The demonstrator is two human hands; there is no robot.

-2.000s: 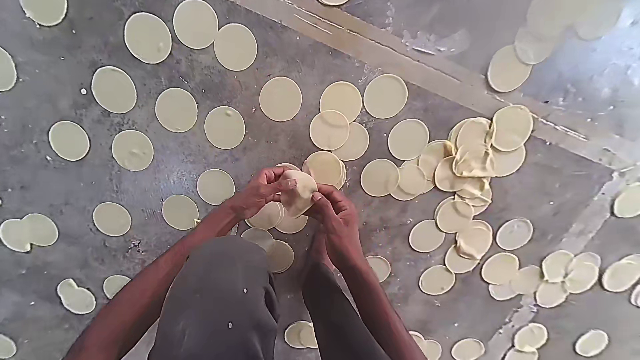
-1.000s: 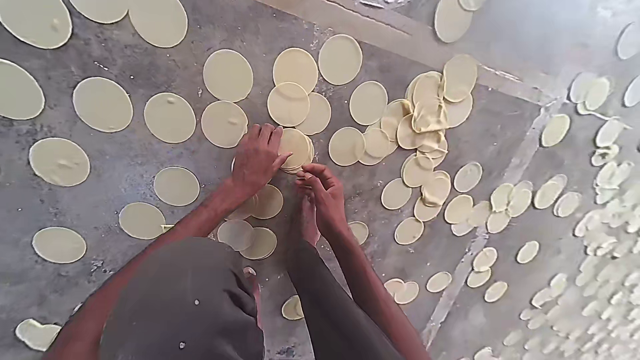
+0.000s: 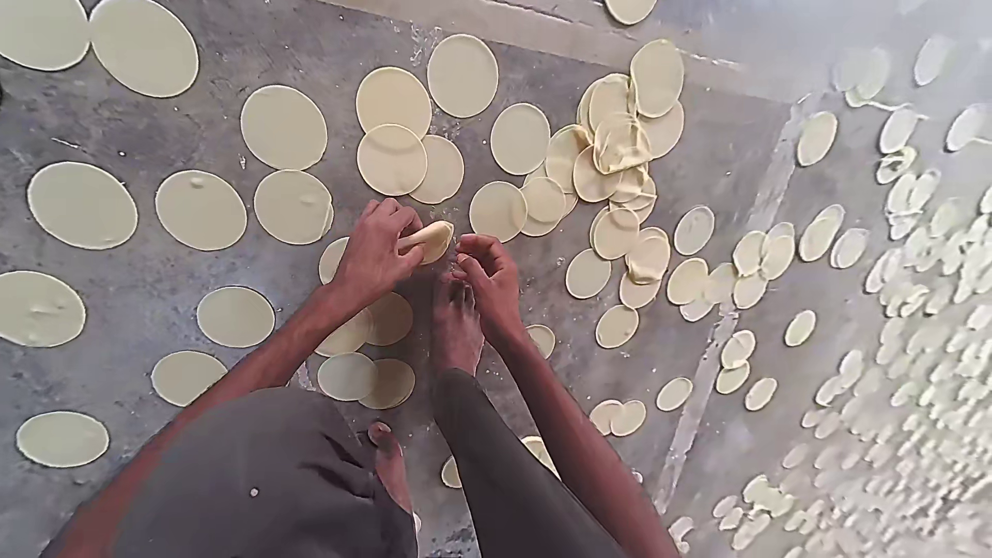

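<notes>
My left hand (image 3: 381, 246) grips a small stack of thin, pale yellow dough discs (image 3: 435, 242), bent up between thumb and fingers above the floor. Just to its right is my right hand (image 3: 487, 267), fingers curled and thumb near the fingertips; whether it pinches anything small cannot be told. Overlapping dough discs (image 3: 393, 160) lie flat above the hands. Below my left wrist more discs (image 3: 347, 377) overlap, partly hidden by the forearm. A heaped group of crumpled and overlapping discs (image 3: 620, 143) lies to the upper right.
Many single discs (image 3: 82, 204) are spread over the grey concrete floor (image 3: 542, 372), densely at the far right. My bare feet (image 3: 457, 325) stand close beneath the hands. A lighter strip (image 3: 697, 387) crosses the floor on the right.
One second ago the stack lay flatter between both hands; now it is lifted and bent in my left hand. My right hand is apart from it. The view has shifted.
</notes>
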